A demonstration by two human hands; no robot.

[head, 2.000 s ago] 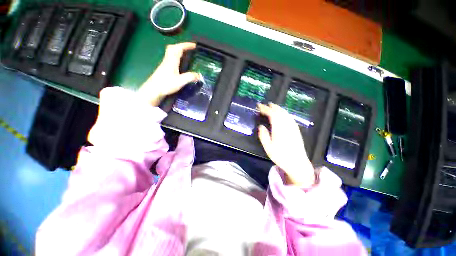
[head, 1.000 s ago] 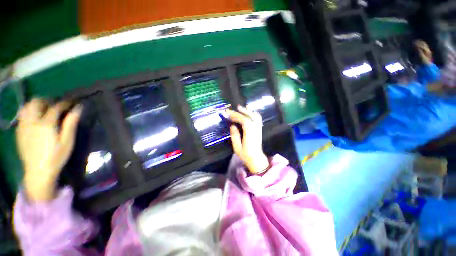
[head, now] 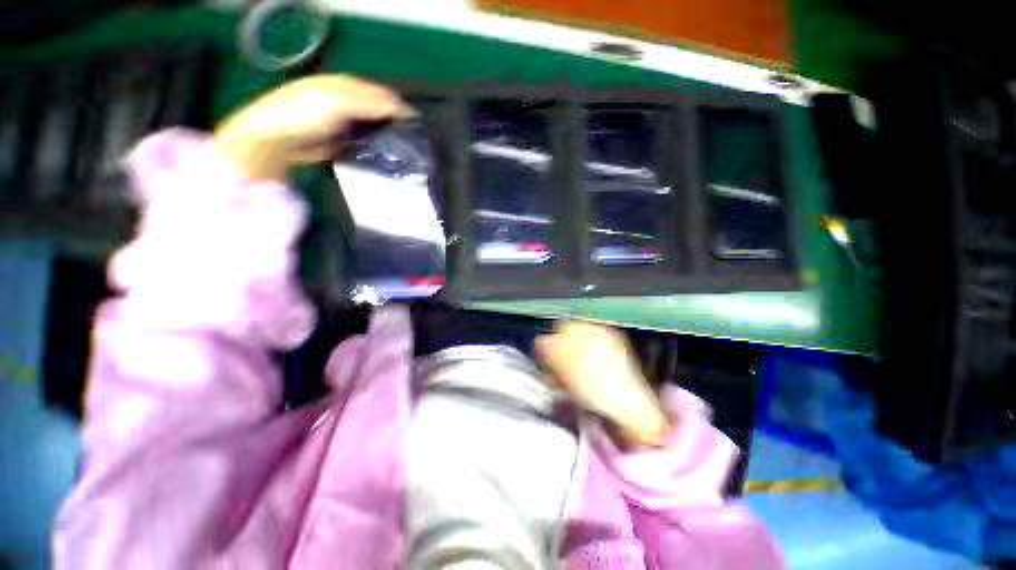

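A black phone tray (head: 570, 184) lies on the green bench with dark phones in its pockets. My left hand (head: 318, 120) is at the top end of the leftmost phone (head: 392, 217), gripping it. That phone looks tilted, with strong glare and a small red mark near its bottom. The second phone (head: 510, 189), third phone (head: 622, 189) and fourth phone (head: 744, 189) lie in their pockets. My right hand (head: 602, 373) is below the tray's front edge, near my lap, blurred; whether it holds anything cannot be told.
A tape roll (head: 282, 31) lies at the back left, an orange-brown board (head: 668, 25) at the back. Another tray (head: 100, 139) is at the left, blurred. A separate black phone (head: 844, 150) and small yellow parts (head: 836, 229) lie right, beside dark stacked trays (head: 967, 256).
The view has swung back from the right. My right hand has left the phone screens and moved down to the bench's front edge. The leftmost phone is now tilted in my left hand.
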